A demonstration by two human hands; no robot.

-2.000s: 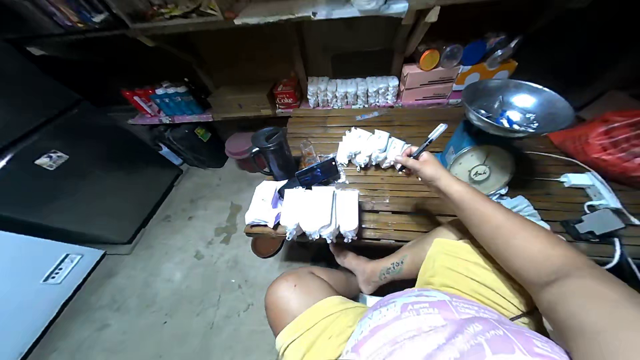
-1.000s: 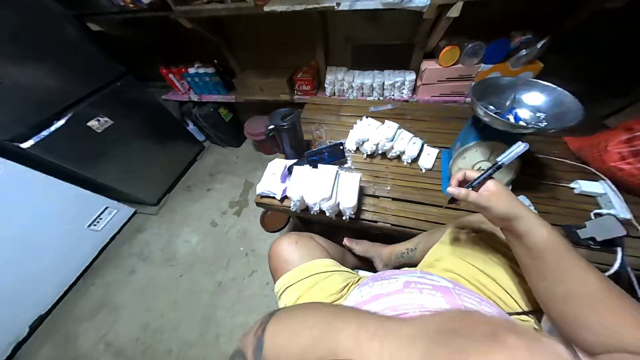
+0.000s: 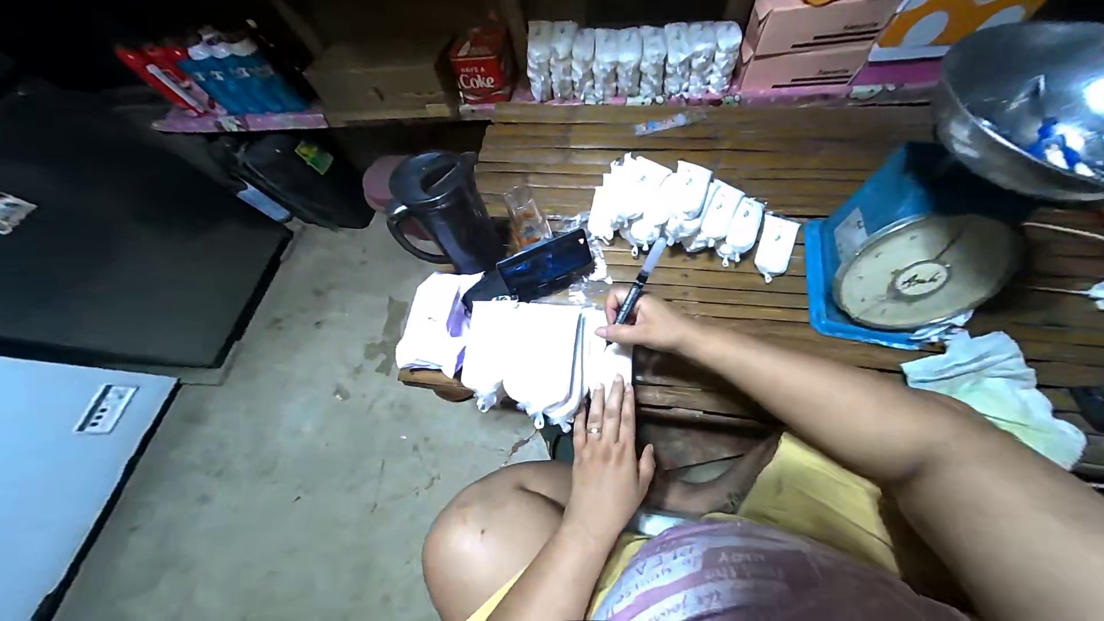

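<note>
My right hand (image 3: 642, 319) holds a black marker pen (image 3: 636, 289), its tip down at the rightmost of the white plastic packets (image 3: 526, 345) stacked at the table's near left corner. My left hand (image 3: 611, 444) lies flat, fingers together, with its fingertips on the lower edge of that same packet. A row of small tied white packets (image 3: 690, 203) lies further back, and a single one (image 3: 776, 246) sits at its right end. Just behind the stack, a smartphone (image 3: 546, 265) leans in a dark holder. White packs with purple parts (image 3: 431, 323) lie left of the stack.
On the slatted bamboo table (image 3: 742, 138) stand a dark pitcher (image 3: 444, 211), a clear glass (image 3: 524, 216) and a blue dial scale (image 3: 923, 259) with a metal bowl (image 3: 1026, 112). A cloth (image 3: 1000, 392) lies right of my right arm. Behind are packed bundles (image 3: 634, 60) and a red Coke box (image 3: 480, 65).
My right hand has moved left from near the scale to the stacked packets, pen still held. My left hand has come onto the packet. The single small packet was also apart one second ago.
</note>
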